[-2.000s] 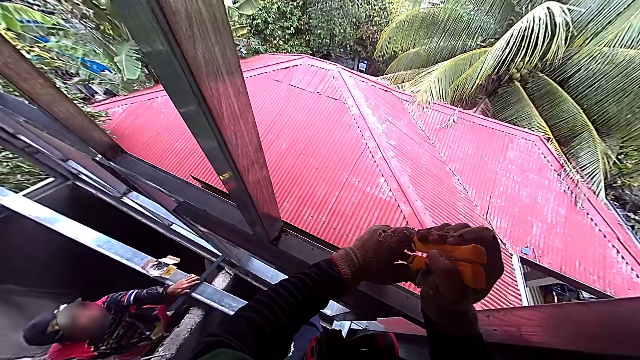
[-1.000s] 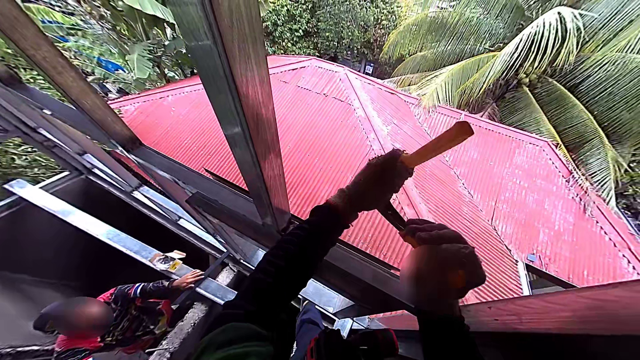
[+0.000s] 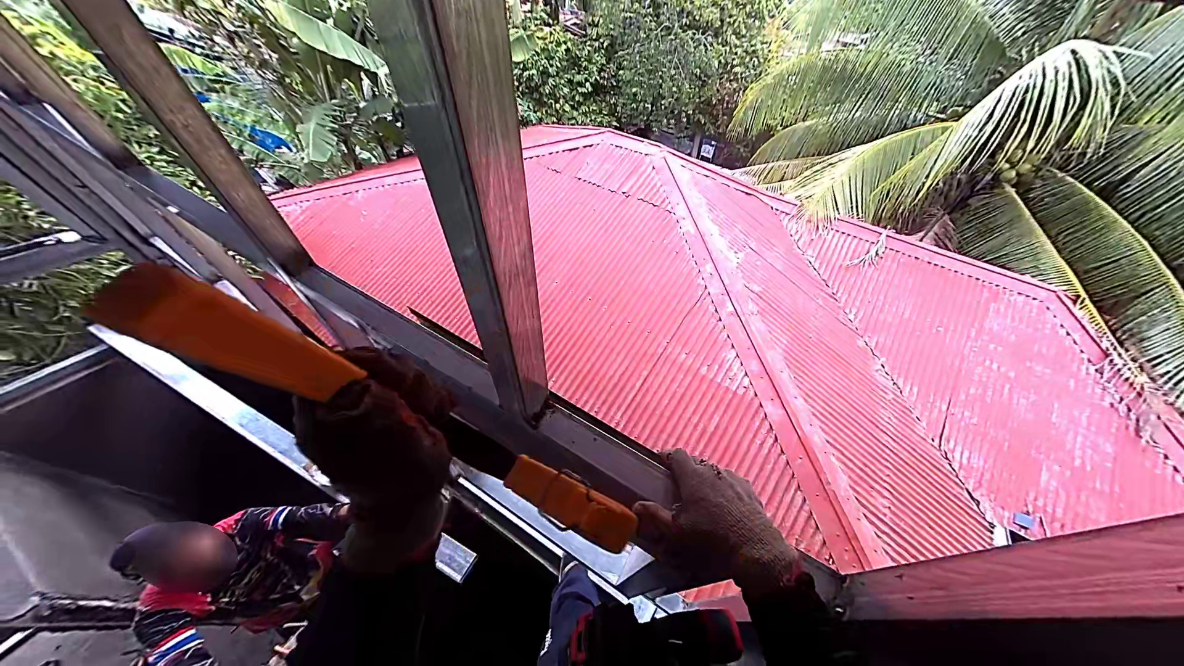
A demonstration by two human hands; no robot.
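Note:
My left hand (image 3: 375, 453), in a dark work glove, is closed on a long orange tool part (image 3: 222, 333), whose broad end points to the upper left. My right hand (image 3: 721, 518), in a knitted glove, lies at the dark metal beam (image 3: 601, 453), fingertips beside a shorter, ridged orange piece (image 3: 573, 504). Shadow hides whether that piece joins the part in my left hand, and whether my right fingers grip it or the beam. An upright metal post (image 3: 481, 213) rises from the beam between and beyond my hands.
A person (image 3: 231, 564) in a cap is below left, near a metal channel (image 3: 222, 398). A red corrugated roof (image 3: 629, 305) lies beyond and below the beam. A reddish beam (image 3: 1017, 573) crosses at lower right. Palm fronds (image 3: 962, 139) hang at upper right.
The orange part in my left hand pointed to the upper right one second ago and now points to the upper left. My left hand has moved left and down; my hands are farther apart.

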